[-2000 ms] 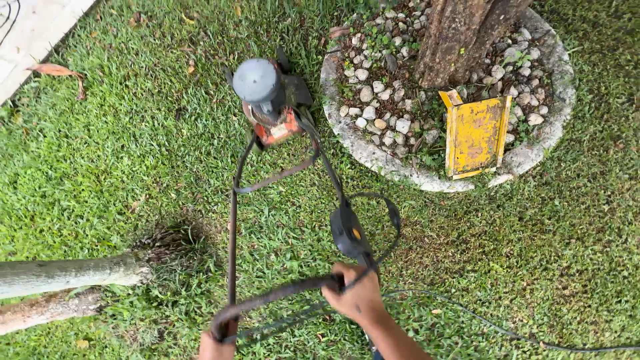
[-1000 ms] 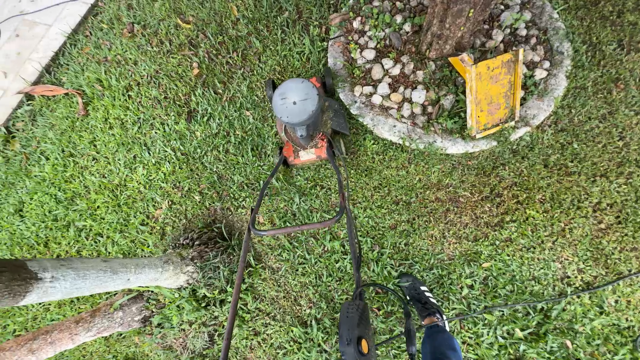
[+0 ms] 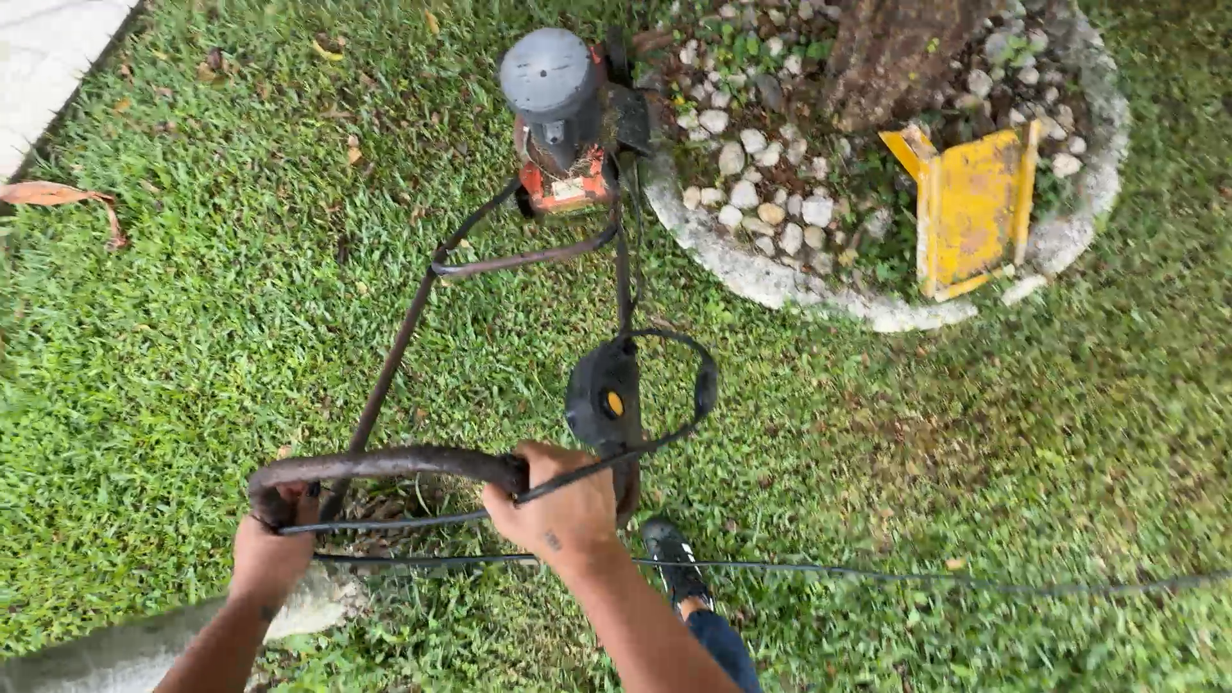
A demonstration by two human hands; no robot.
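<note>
An electric lawn mower (image 3: 563, 125) with a grey motor cover and orange deck stands on the grass at top centre. Its dark metal handle (image 3: 395, 462) reaches toward me. My left hand (image 3: 274, 539) is closed around the handle's left corner. Further right, my right hand (image 3: 558, 500) grips the handle's crossbar, with a black cable passing over it. A black switch box (image 3: 604, 397) with a yellow-orange button is mounted on the handle's right side. The black power cord (image 3: 818, 570) loops by the box and runs off across the lawn to the right.
A round concrete border (image 3: 828, 308) encloses stones and a tree trunk (image 3: 895, 58); a yellow metal piece (image 3: 974, 212) leans there. Another trunk (image 3: 144, 640) lies low left in view, and pale paving (image 3: 58, 58) is top left. My shoe (image 3: 674, 558) is on the grass.
Both hands, out of view one second ago, are in view again on the handle. The mower now appears further up and slightly left of where it was two seconds ago relative to the stone ring's edge.
</note>
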